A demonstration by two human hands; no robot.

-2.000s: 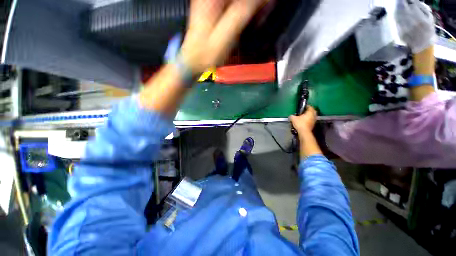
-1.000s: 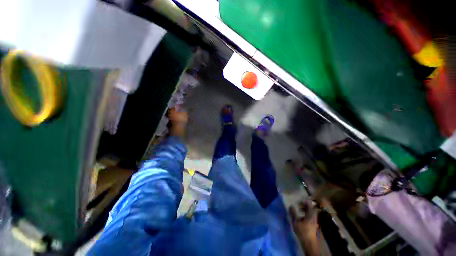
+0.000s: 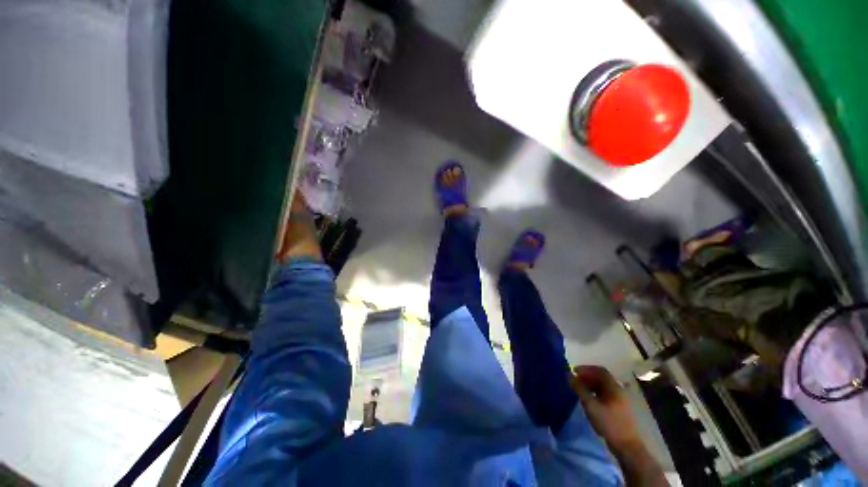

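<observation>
My left hand [image 3: 300, 231] is at the edge of the green-topped side table [image 3: 228, 143], partly hidden by it. Clear plastic bags [image 3: 338, 119] with contents I cannot make out are just beyond the hand, along that edge. Whether the fingers hold anything is not visible. My right hand [image 3: 607, 404] is low beside my right thigh, fingers partly curled; no screwdriver shows in it, but its palm side is hidden.
A red emergency stop button [image 3: 640, 114] on a white box is close at the upper right, beside the bench's metal edge [image 3: 799, 105]. Grey-white sheets [image 3: 81, 105] lie on the side table. Cardboard [image 3: 195, 366] is at lower left. A pink sleeve [image 3: 833, 380] shows at right.
The view has turned and moved along the bench; the housing has left view and the stop button looks larger. My left hand has moved from the housing to the side table. My right hand no longer shows the screwdriver.
</observation>
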